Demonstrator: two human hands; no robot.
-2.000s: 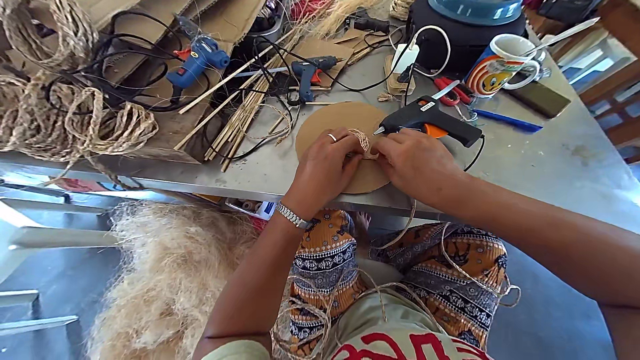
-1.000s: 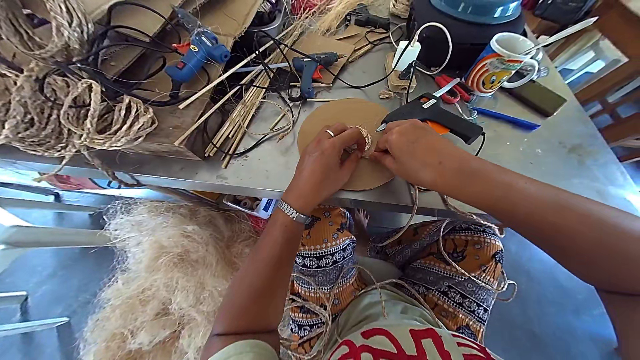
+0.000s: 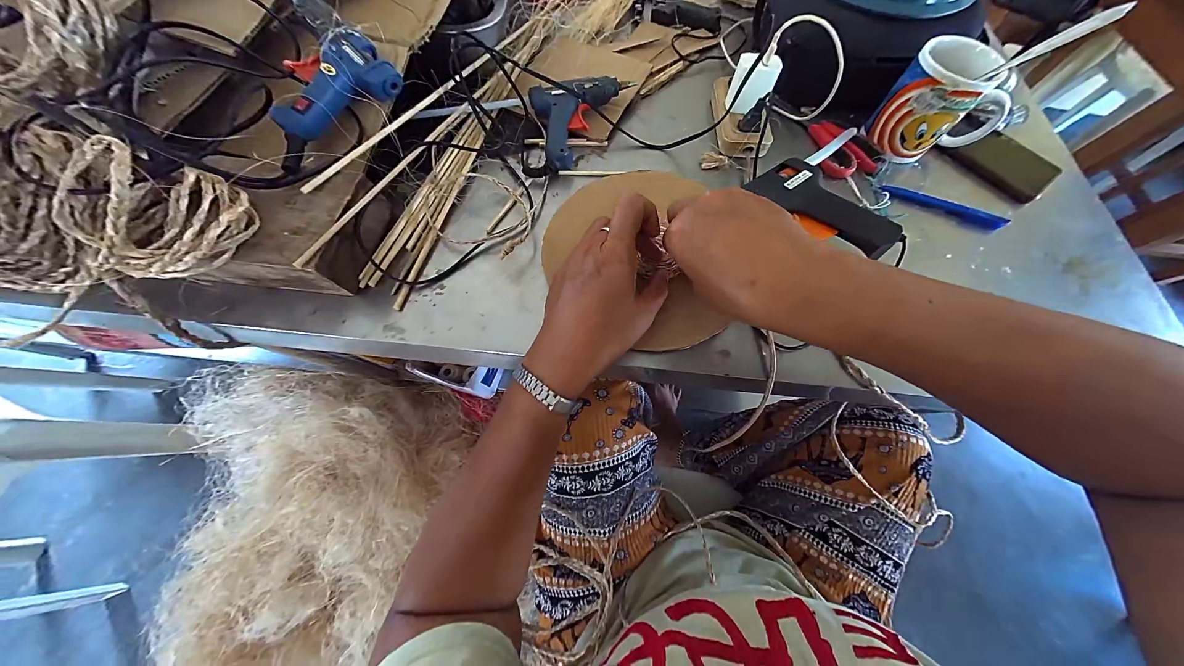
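Note:
Near the table's front edge lies a round cardboard disc point(image 3: 592, 208). Over its middle, my left hand point(image 3: 610, 277) grips a small coil of braided natural-fibre cord point(image 3: 655, 254) between thumb and fingers. My right hand point(image 3: 740, 245) pinches the coil's right side, its fingertips partly hidden. A length of the cord point(image 3: 766, 370) drops over the table edge beside my right forearm and loops across my lap. Just behind my right hand lies a black hot glue gun point(image 3: 828, 203) with an orange trigger.
Blue point(image 3: 338, 88) and dark point(image 3: 564, 106) glue guns lie among cables at the back left, with thin sticks point(image 3: 435, 199) and rope bundles point(image 3: 120, 203). Red-handled scissors point(image 3: 837, 153), a blue pen point(image 3: 943, 208) and a mug point(image 3: 934, 102) are at the right. Loose fibre point(image 3: 324, 509) hangs below the table.
My right hand has turned over the coil, its knuckles now higher and its fingertips more hidden. My left hand stays on the coil above the disc.

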